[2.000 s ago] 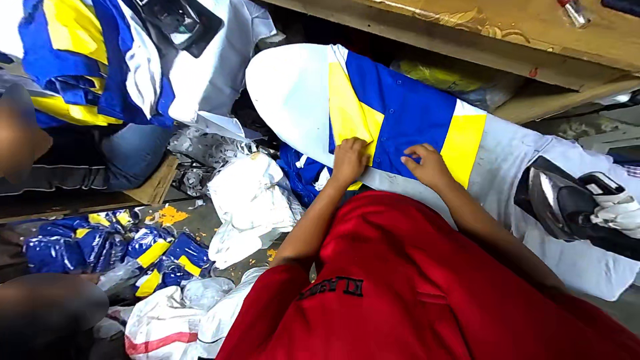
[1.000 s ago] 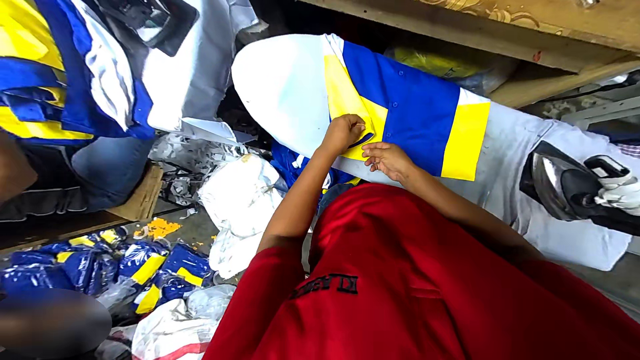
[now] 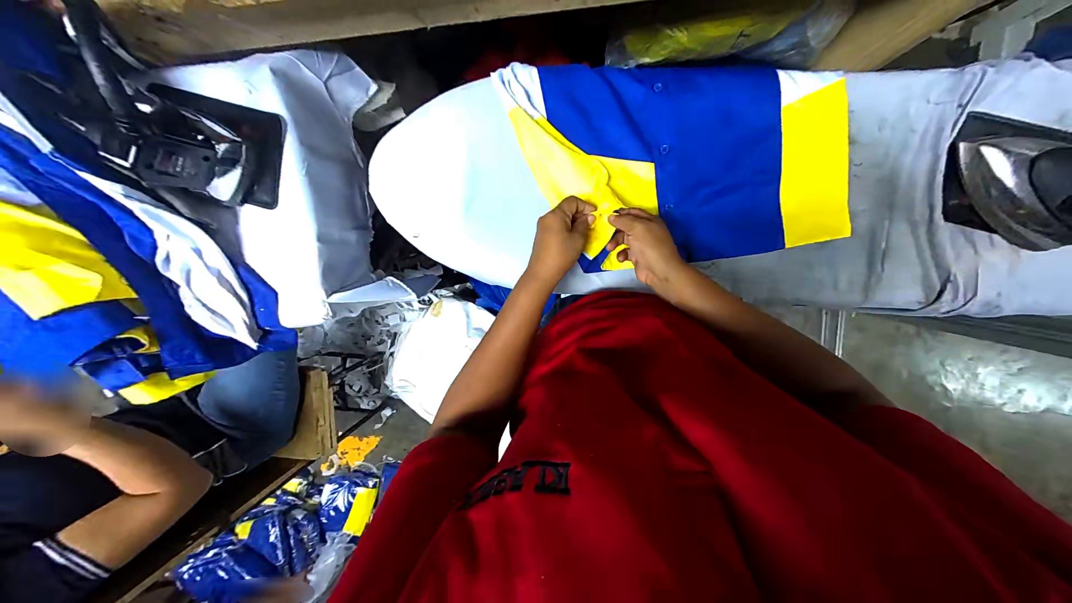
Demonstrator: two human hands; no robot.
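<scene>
A blue, yellow and white buttoned garment lies across a pale, round-ended ironing board. My left hand pinches the garment's yellow edge between thumb and fingers. Just to its right, my right hand grips the same yellow part, its fingertips close to those of the left. Small buttons run down the blue cloth to the right of my hands. An iron rests on a dark pad at the board's right side.
Another iron stands on a white-covered surface at the left, beside piled blue, yellow and white cloth. A seated person's arm shows below. Plastic-wrapped garments lie at the lower left. A wooden table edge runs behind the board.
My left hand has left the garment's blue and yellow front for its yellow edge near the board's front. My right hand has moved left, close beside it. The view has shifted.
</scene>
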